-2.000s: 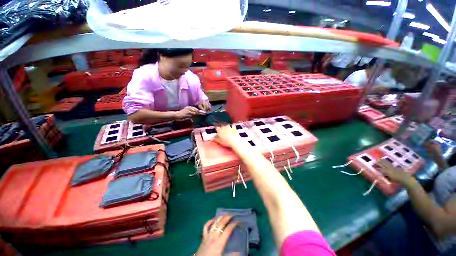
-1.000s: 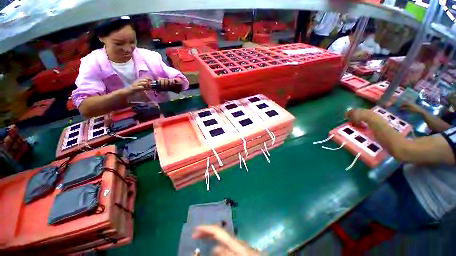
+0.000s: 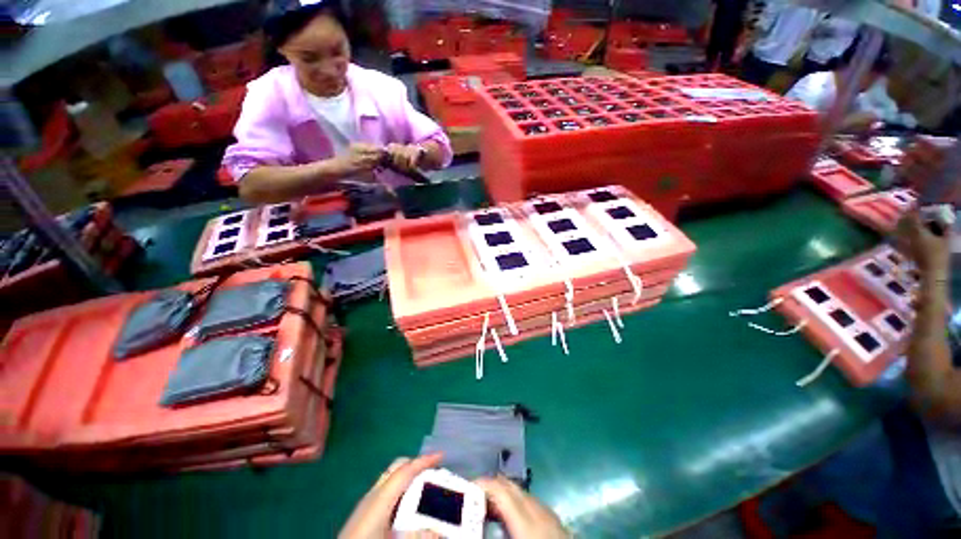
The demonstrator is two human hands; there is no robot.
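Observation:
A white handheld device with a dark screen is held between my left hand and my right hand at the bottom edge, both partly cut off. Grey drawstring pouches lie flat on the green bench just beyond my hands. The salmon tray stack in the middle holds rows of white devices, with white straps hanging over its front edge; its left channel is bare. Three filled grey pouches lie on the left tray stack.
A tall red grid tray stack stands beyond the device trays. A person in a pink shirt works opposite. At right, another worker's arm is beside a tray of devices. More grey pouches lie between the stacks.
My right hand has come back from the middle tray and both hands now meet on a device. The tray's left channel, with devices at first, is bare. The view has shifted.

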